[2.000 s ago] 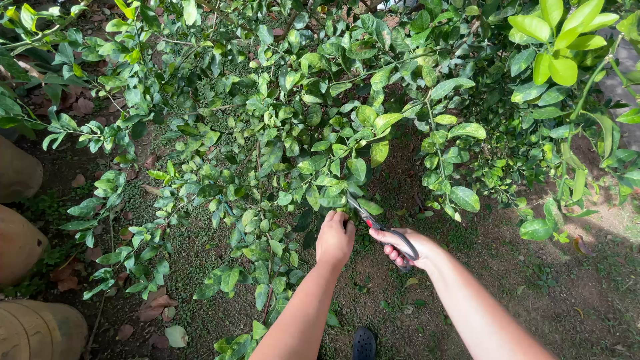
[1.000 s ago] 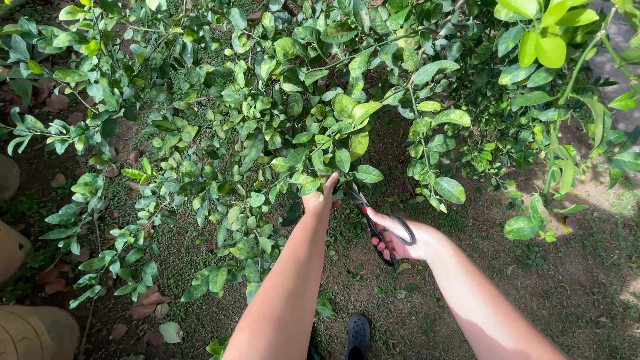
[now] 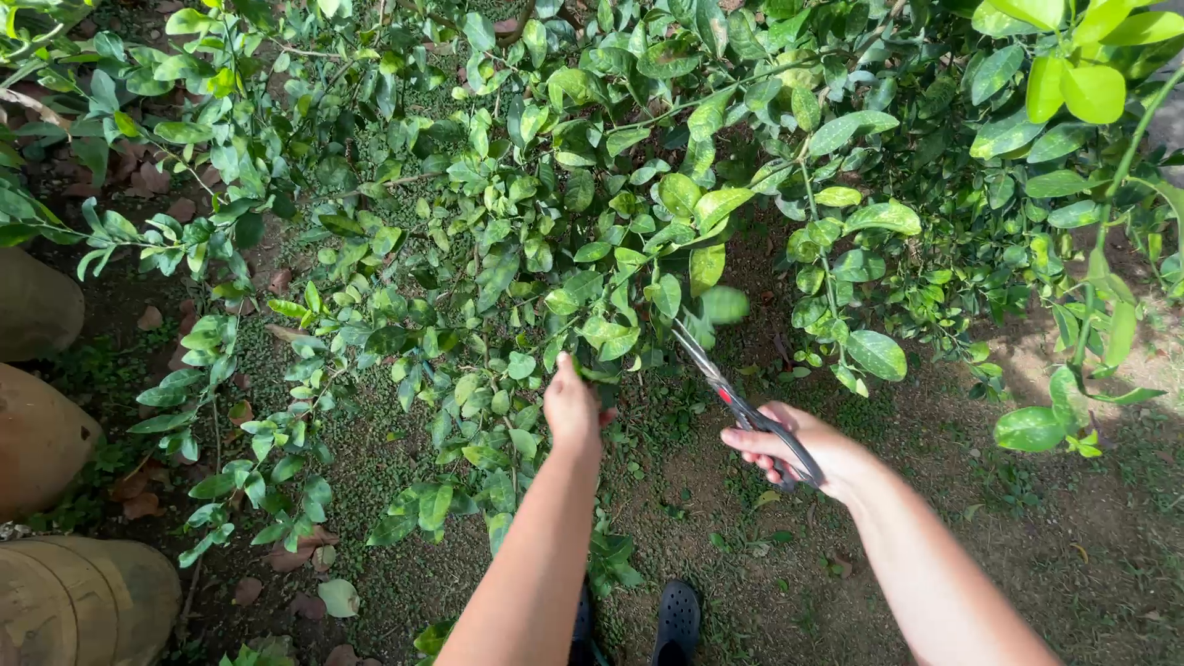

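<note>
My right hand (image 3: 786, 449) grips a pair of scissors (image 3: 740, 402) with dark handles and a red spot near the pivot. The blades point up and left, nearly together, with their tips among the leaves of a leafy green shrub (image 3: 606, 338). Just right of the tips is a blurred green leaf (image 3: 724, 305). Left of the scissors, my left hand (image 3: 571, 407) is at the lower edge of the foliage, thumb up, against a green leaf; its fingers are mostly hidden, so its hold cannot be told.
Several rounded clay-coloured pots (image 3: 37, 439) stand along the left edge. Branches spread across the upper view, and one long shoot (image 3: 1096, 268) hangs at the right. Below are soil with low weeds, dry fallen leaves (image 3: 301, 550) and my dark perforated clogs (image 3: 678, 615).
My left hand has moved left, apart from the scissors. The scissor blades, spread a second ago, are now nearly together.
</note>
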